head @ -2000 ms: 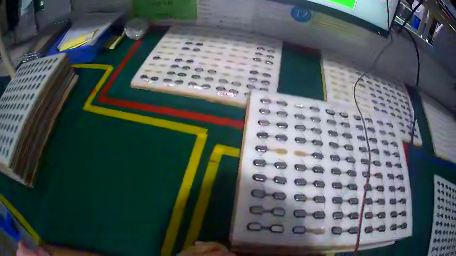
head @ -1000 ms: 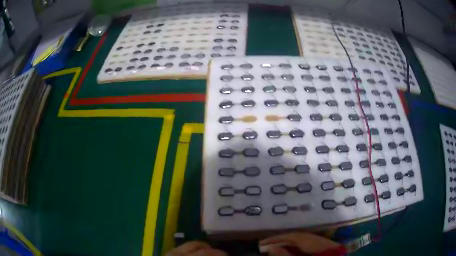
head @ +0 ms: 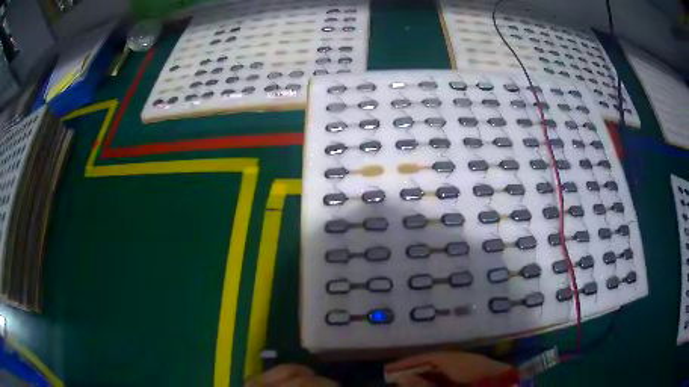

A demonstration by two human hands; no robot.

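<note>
A white foam tray (head: pixel 317 302) holds rows of small dark oval parts, many joined in pairs by thin strips. One part (head: pixel 380 316) in the nearest row shows bright blue. Two pieces (head: pixel 371 171) are tan. My left hand (head: pixel 288 375) is at the bottom edge, mostly cut off; its grip is hidden. My right hand (head: pixel 447 369) is below the tray's front edge, partly cut off, with fingers closed around a red test probe (head: pixel 520 372); its tip is not visible. A labelled piece (head: pixel 540 364) and a thin red wire (head: pixel 559 219) trail from it.
A tray stack (head: pixel 34 219) stands at left. More foam trays lie behind (head: pixel 155 112), at back right (head: pixel 451 45) and at the right edge (head: pixel 680 227). A blue bin (head: pixel 72 91) with papers and a round silvery object (head: pixel 143 35) are at back left. The red wire crosses the near tray.
The view has tilted down and shifted right. Both hands now show more at the bottom edge, with the red probe visible. A part in the nearest row has turned blue.
</note>
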